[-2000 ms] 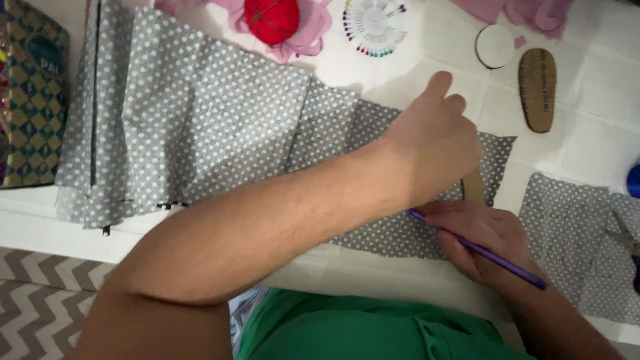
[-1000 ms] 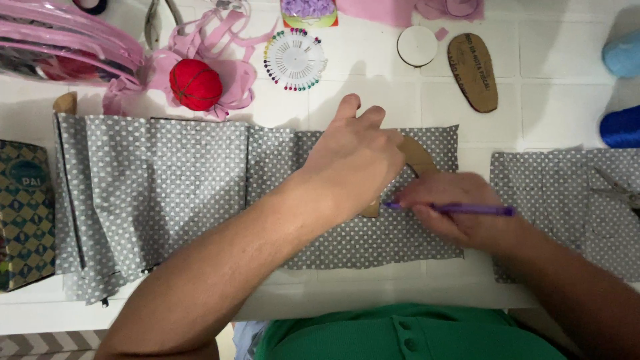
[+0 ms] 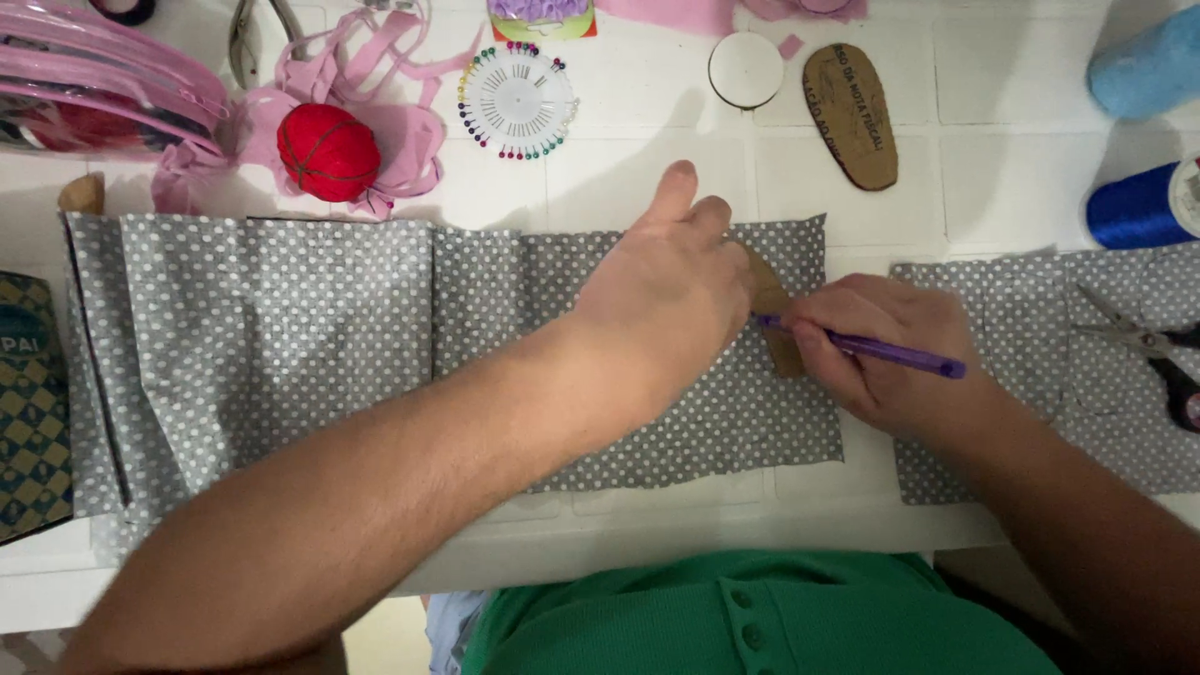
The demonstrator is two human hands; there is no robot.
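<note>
Grey polka-dot fabric (image 3: 600, 441) lies spread on the white tiled table, its left part in folded layers. On its right part lies a curved cardboard piece (image 3: 771, 286). My left hand (image 3: 667, 281) rests over the piece's left side, thumb and a finger raised; its other fingertips are hidden. In my right hand (image 3: 886, 352) is a purple pen (image 3: 891, 353), its tip at the cardboard, close to my left hand. Whether the tip touches the fabric cannot be told. A second polka-dot fabric piece (image 3: 1017, 309) with drawn dark outlines lies to the right, partly under my right forearm.
Scissors (image 3: 1139, 337) lie on the right fabric, below blue thread (image 3: 1130, 208). Along the back are a red pincushion (image 3: 328, 152), a pin wheel (image 3: 518, 100), a white disc (image 3: 746, 70), a cardboard sole shape (image 3: 850, 117) and a pink clear pouch (image 3: 103, 89). A patterned box (image 3: 33, 403) stands left.
The curved cardboard shows more beside my left hand than two seconds ago. The purple pen, slanted then, now lies nearer level in my right hand. The view has shifted.
</note>
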